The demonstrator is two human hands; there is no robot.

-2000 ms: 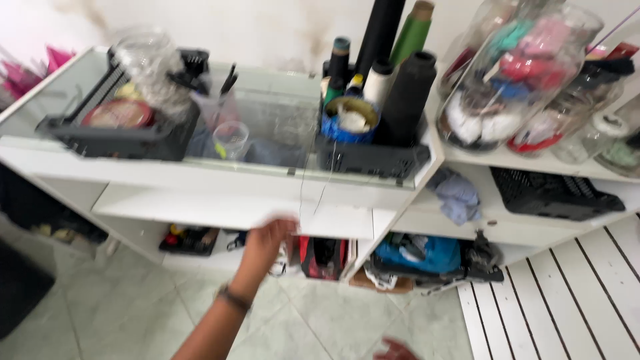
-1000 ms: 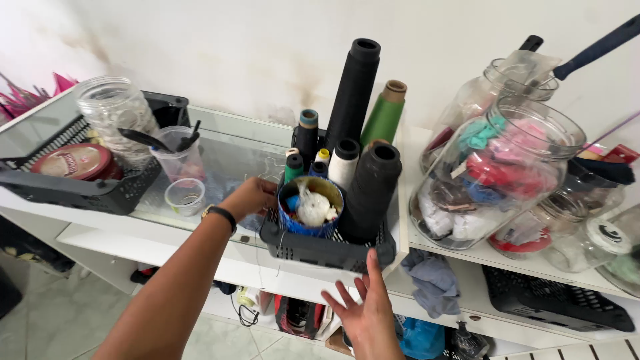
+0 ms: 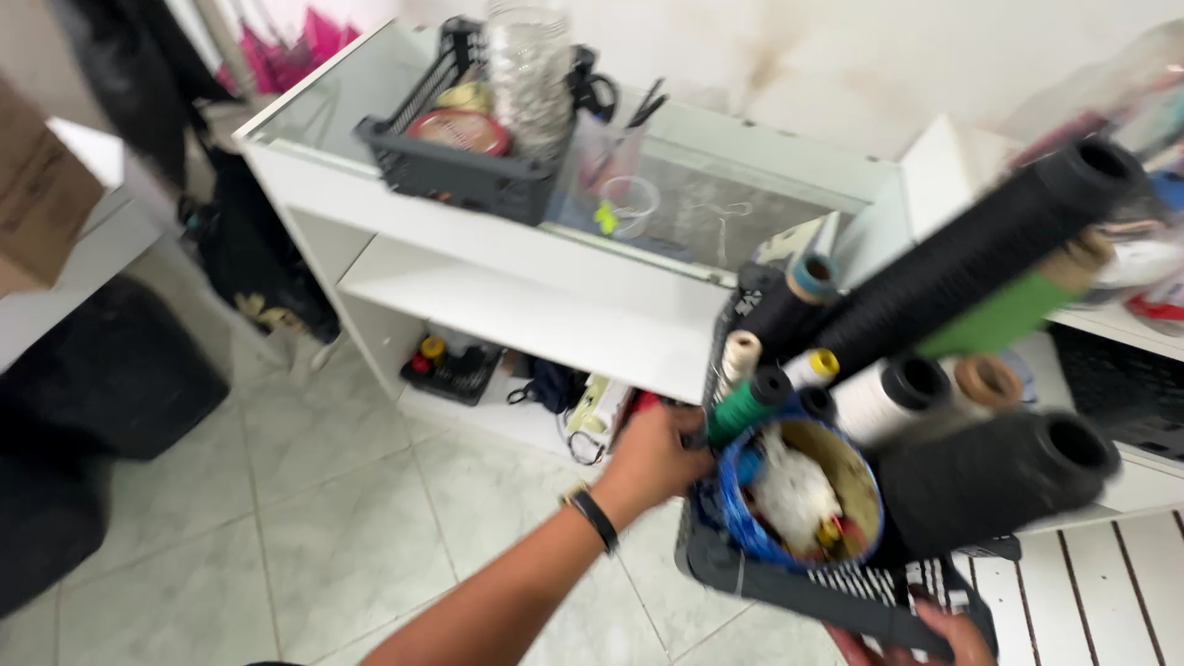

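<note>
Off the glass-topped counter, both my hands hold a dark plastic basket point(image 3: 795, 592) at its sides. My left hand point(image 3: 657, 458), with a black wristband, grips its left side. At its lower right edge is my right hand point(image 3: 934, 638), partly cut off by the frame. Inside stand a blue tub point(image 3: 740, 499) with white fluff and small bits, a green thread spool point(image 3: 745, 407), a white thread cone point(image 3: 874, 407), a large black cone point(image 3: 990, 481), a long black cone point(image 3: 962, 250) and a green cone point(image 3: 999, 310).
The white counter point(image 3: 499, 245) carries another dark basket point(image 3: 462, 176) with a glass jar point(image 3: 529, 83), and a clear cup point(image 3: 631, 205). Small items lie on its lower shelf point(image 3: 490, 407). A cardboard box point(image 3: 42, 185) is at left, slatted white boards point(image 3: 1082, 592) at right.
One second ago the basket of thread cones stood on the counter with my hands at it; now it is lifted off and held forward of the counter. The view has swung left.
</note>
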